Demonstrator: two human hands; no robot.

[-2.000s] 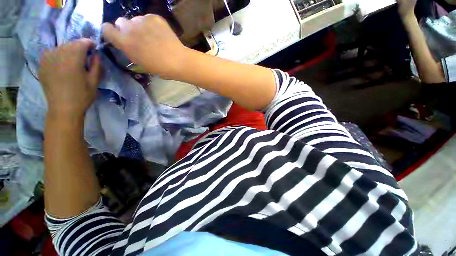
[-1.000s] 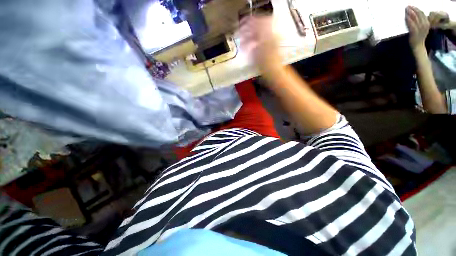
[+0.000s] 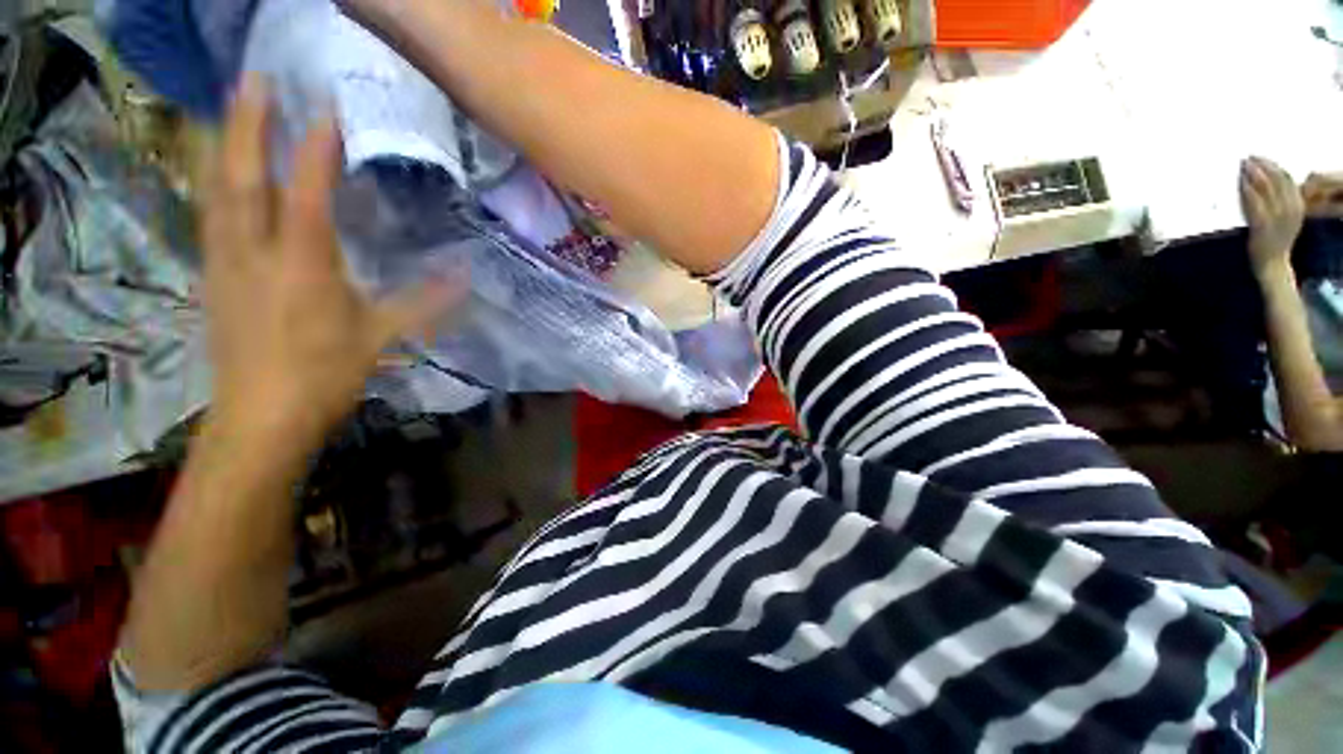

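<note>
The light blue-grey garment piece lies bunched at the upper left and hangs over the table's front edge. My left hand is blurred, its fingers spread, over the left part of the cloth. My right forearm reaches across to the upper left; my right hand is cut off by the top edge. The overlock machine with its row of cream tension dials stands just right of my right forearm. A white thread hangs by the dials.
Slim pinkish-red snips and a cream control box are on the white table. An orange tray is behind. A grey-green garment pile is at left. Another person's hand is at right.
The raised cloth has come down to the upper left. My right hand has moved from the machine table to the upper left, beyond the frame. My left hand has come back into view with fingers spread.
</note>
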